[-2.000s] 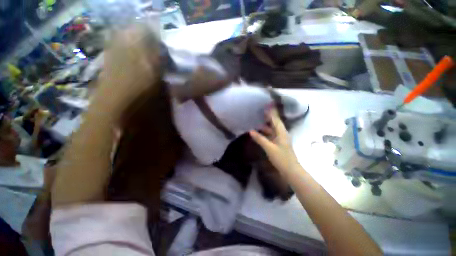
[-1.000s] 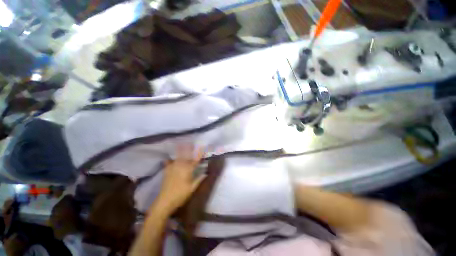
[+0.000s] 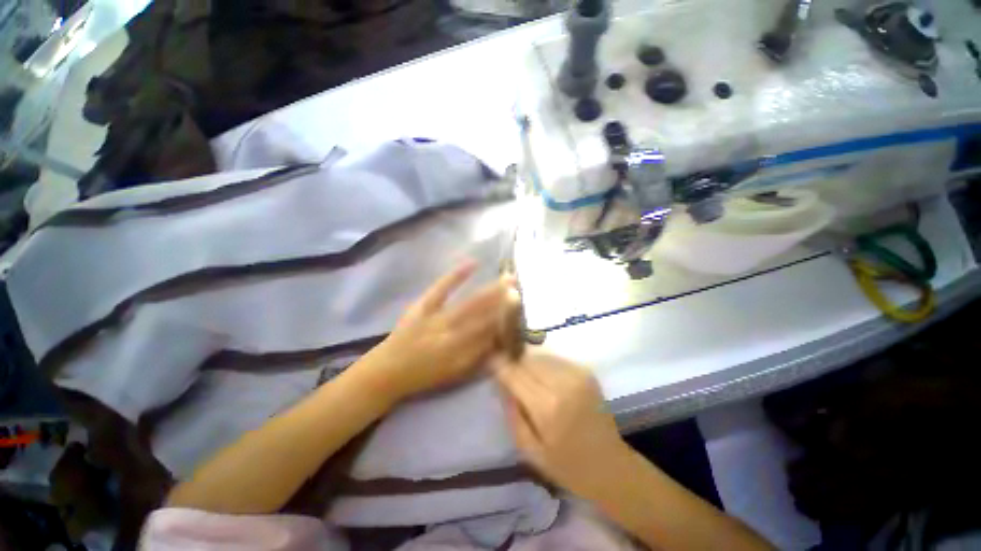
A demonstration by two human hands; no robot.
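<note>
The garment (image 3: 280,291) lies with its pale inner side up, crossed by thin dark brown strips, left of the sewing machine (image 3: 688,118). My left hand (image 3: 446,339) lies on the garment near its right edge, fingers spread. My right hand (image 3: 554,409) pinches the brown garment edge (image 3: 514,318) beside my left fingertips, just below and left of the lit needle area. The machine head hides where the needle meets the cloth.
Green and yellow handled scissors (image 3: 898,280) lie at the right on the machine table (image 3: 688,350). A crumpled brown pile (image 3: 215,75) is at the back left. The table's grey ridged front edge (image 3: 731,377) runs below the machine.
The view has moved closer to the machine. My right hand has come up from the lower right to the garment's edge. My left hand has moved right, and the garment lies flatter beside the needle area.
</note>
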